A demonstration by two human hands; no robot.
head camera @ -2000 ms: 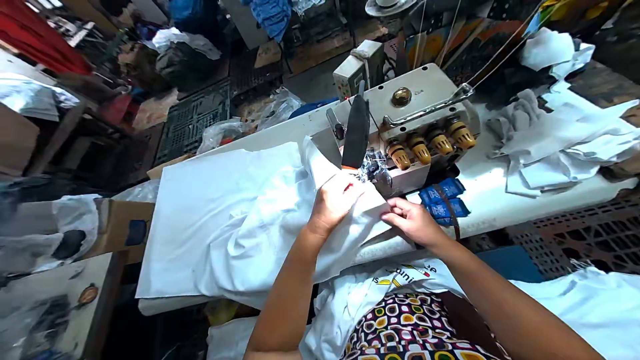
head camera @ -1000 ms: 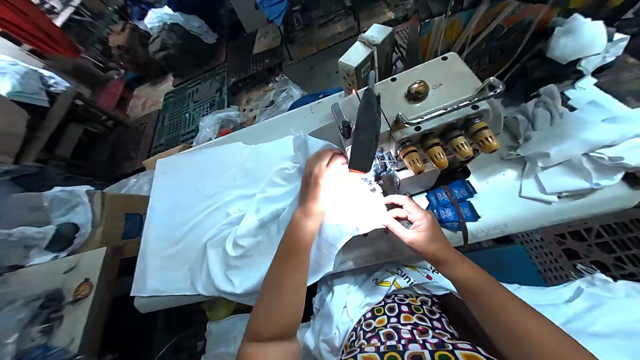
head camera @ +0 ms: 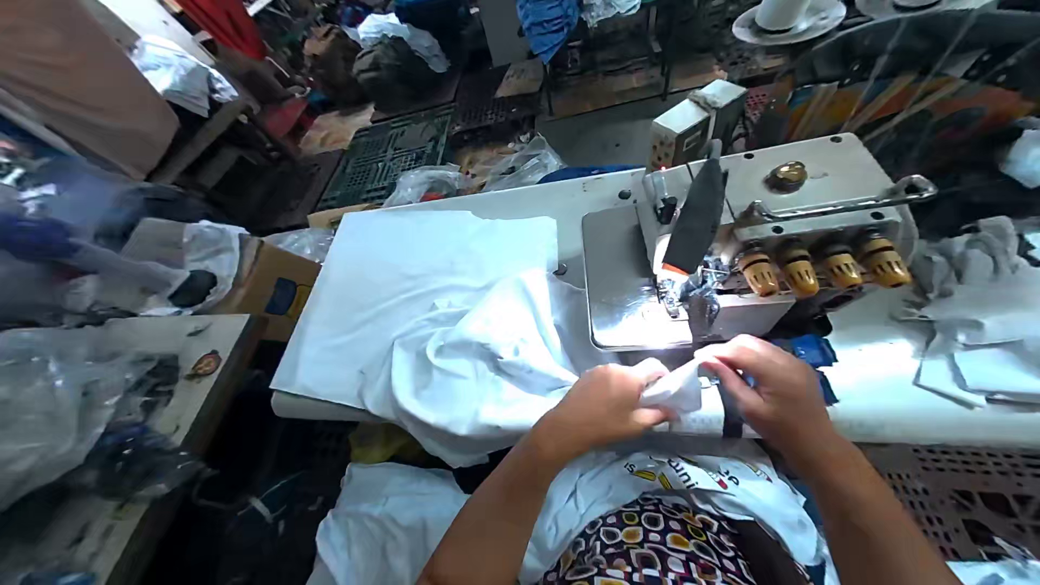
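Observation:
White fabric [head camera: 479,357] spreads over the left part of the sewing table, bunched toward me. My left hand [head camera: 611,406] pinches one part of it at the table's front edge. Close to its right, my right hand [head camera: 760,382] grips another part between thumb and fingers, with a short stretch of cloth between the hands. Both hands are in front of the overlock sewing machine [head camera: 812,187], whose metal plate [head camera: 630,284] lies bare under a lit needle area. Several yellow tension dials [head camera: 800,268] line its front. Blue packets [head camera: 812,351] are partly hidden behind my right hand.
Cut white fabric pieces [head camera: 995,325] lie on the table right of the machine. A cardboard box [head camera: 276,284] and a side table [head camera: 219,349] with plastic bags stand at the left. White printed cloth [head camera: 699,479] rests over my lap. Thread strands run above the machine at the upper right.
Both hands have moved from beside the needle area toward the table's front edge, bringing the held cloth with them. The machine's metal plate, covered by cloth before, now shows.

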